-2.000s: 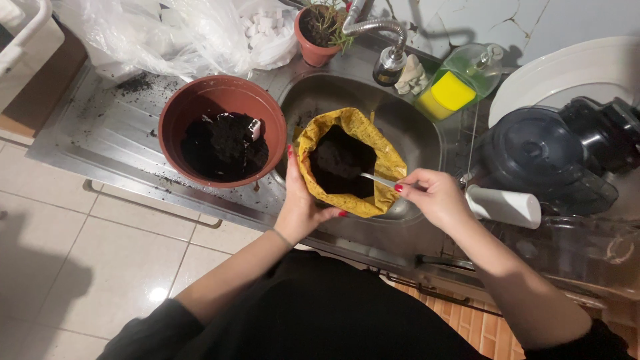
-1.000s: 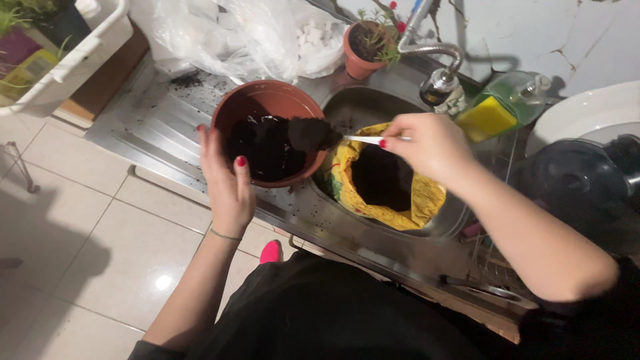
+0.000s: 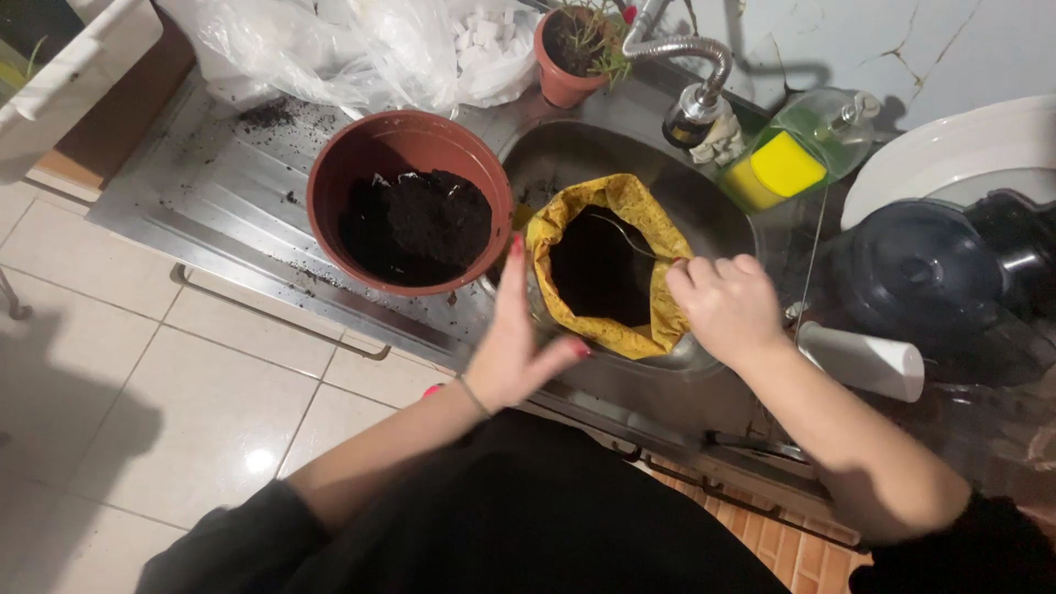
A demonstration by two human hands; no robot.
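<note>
A yellow bag (image 3: 631,342) of dark potting soil stands with its mouth rolled back in the steel sink. My right hand (image 3: 730,309) is at the bag's right rim, closed on the handle of a metal spoon (image 3: 623,231); the spoon's bowl is hidden in the bag. My left hand (image 3: 524,346) is beside the bag's left side with thumb and fingers apart, holding nothing. To its upper left, a brown plastic plant pot (image 3: 326,219) stands on the drainboard, partly filled with dark soil (image 3: 437,219) and some pale bits.
Plastic bags (image 3: 388,58), one with white chunks, lie behind the pot. A small potted plant (image 3: 569,82) stands by the flexible faucet (image 3: 693,49). Right of the sink are a soap bottle with a yellow sponge (image 3: 788,165), a white cup (image 3: 866,363) and dark cookware (image 3: 916,264). Soil is scattered on the drainboard (image 3: 206,190).
A second ago the right hand held a heaped spoon of soil at the pot's edge; now it is back at the bag. The left hand has moved from the pot to beside the bag.
</note>
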